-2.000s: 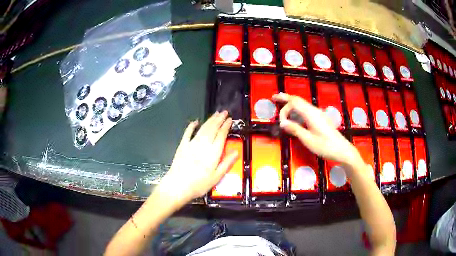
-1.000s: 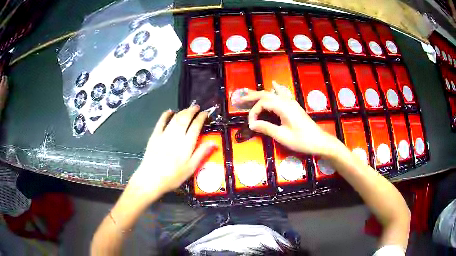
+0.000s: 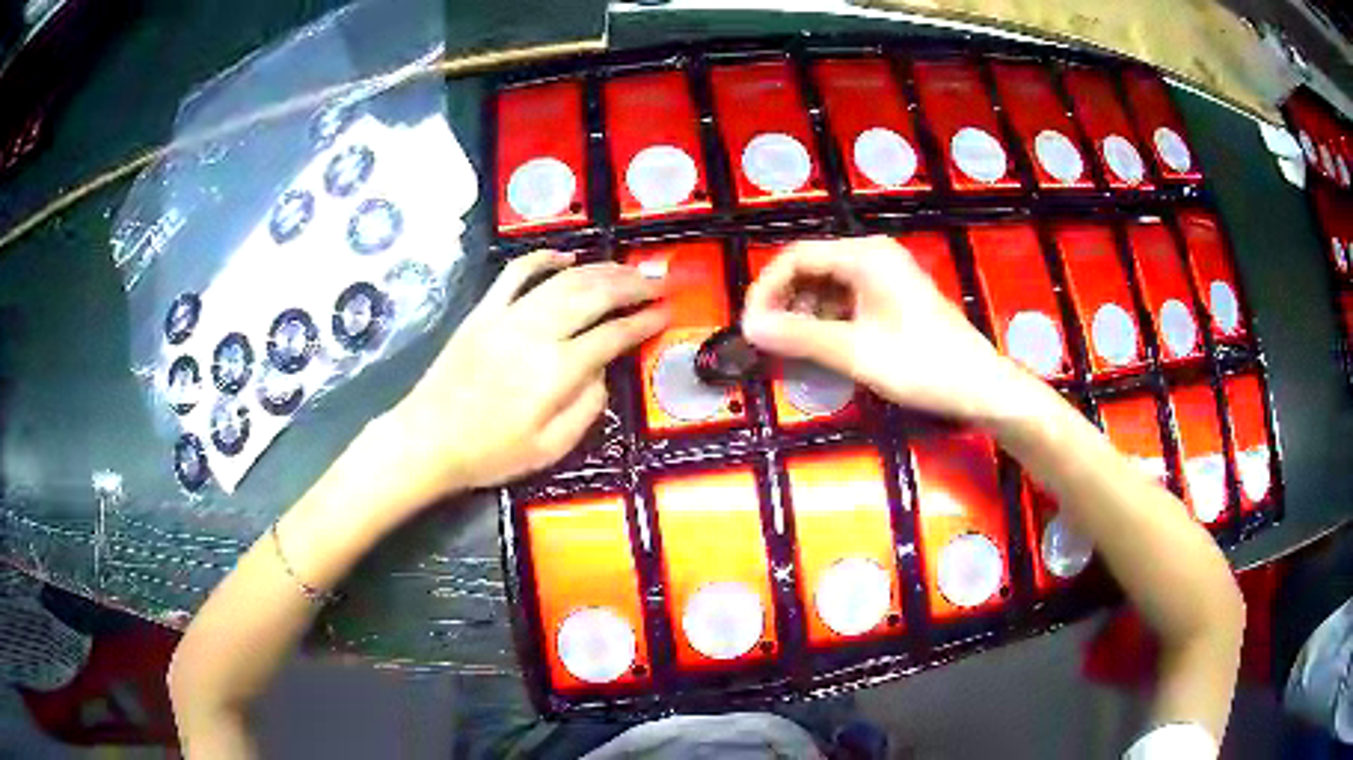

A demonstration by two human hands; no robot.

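My right hand (image 3: 868, 324) pinches a dark trim disc (image 3: 724, 356) between thumb and finger. The disc is tilted over the right part of the pale circle (image 3: 684, 386) on a red housing (image 3: 692, 291) in the tray's middle row. Whether it touches the circle is unclear. My left hand (image 3: 542, 364) lies over the middle row's left end, with its fingertips on that housing's upper part and nothing visible held in it. The black compartment tray (image 3: 571, 472) carries three rows of red housings with pale circles.
A clear carrier film (image 3: 223, 149) with several black discs lies over white paper (image 3: 290, 267) on the dark green bench (image 3: 74, 349) at the left. A tan board (image 3: 1172, 57) is at the back right. Another tray of housings (image 3: 1318, 134) shows at the right edge.
My left hand has moved from the tray's empty pocket area onto the upper part of the middle-row housing. My right hand has brought the dark disc over its pale circle. The view has shifted.
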